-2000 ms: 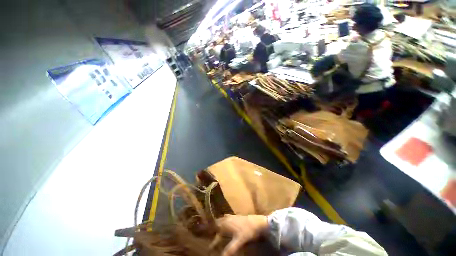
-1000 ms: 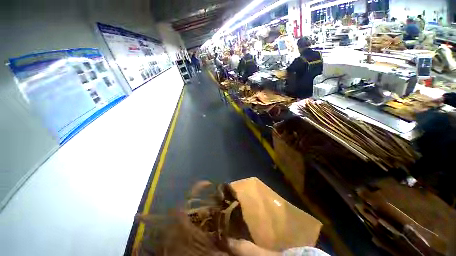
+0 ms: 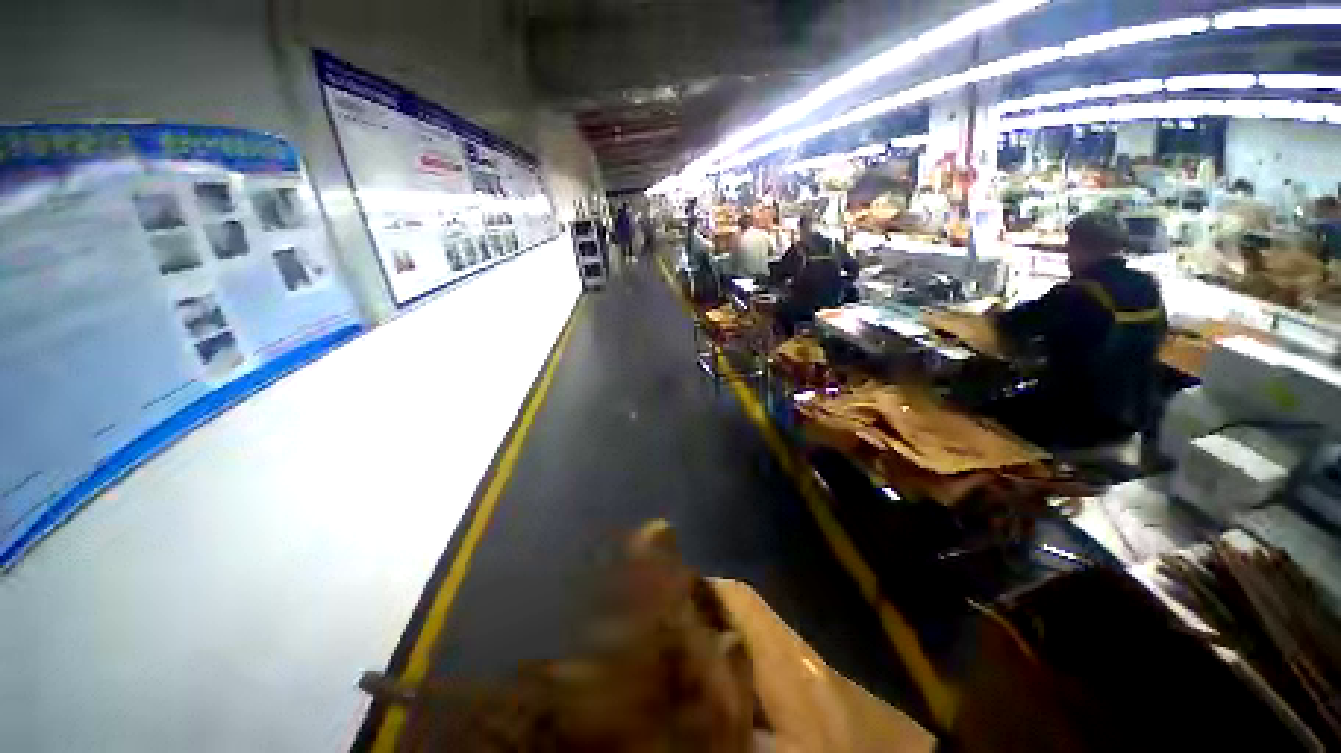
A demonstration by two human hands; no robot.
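A bundle of brown bags [image 3: 824,691] shows at the bottom middle, close in front of me, cut off by the lower edge. Its left part is blurred brown material, and a strap end sticks out to the left. A smooth tan panel lies on its right side. I cannot make out either of my hands in the blur at the bundle, and no sleeve of mine shows.
A dark grey aisle [image 3: 633,427] with yellow lines runs ahead. A white wall [image 3: 338,486] with poster boards [image 3: 441,191] is at the left. At the right are tables with heaped brown pieces [image 3: 941,441], seated workers [image 3: 1096,331] and a stack of brown strips [image 3: 1265,618].
The view has moved forward along the aisle, past the earlier stacks on the right. The bundle sits lower in the picture. My hand and pale sleeve, seen earlier at the bundle, no longer show.
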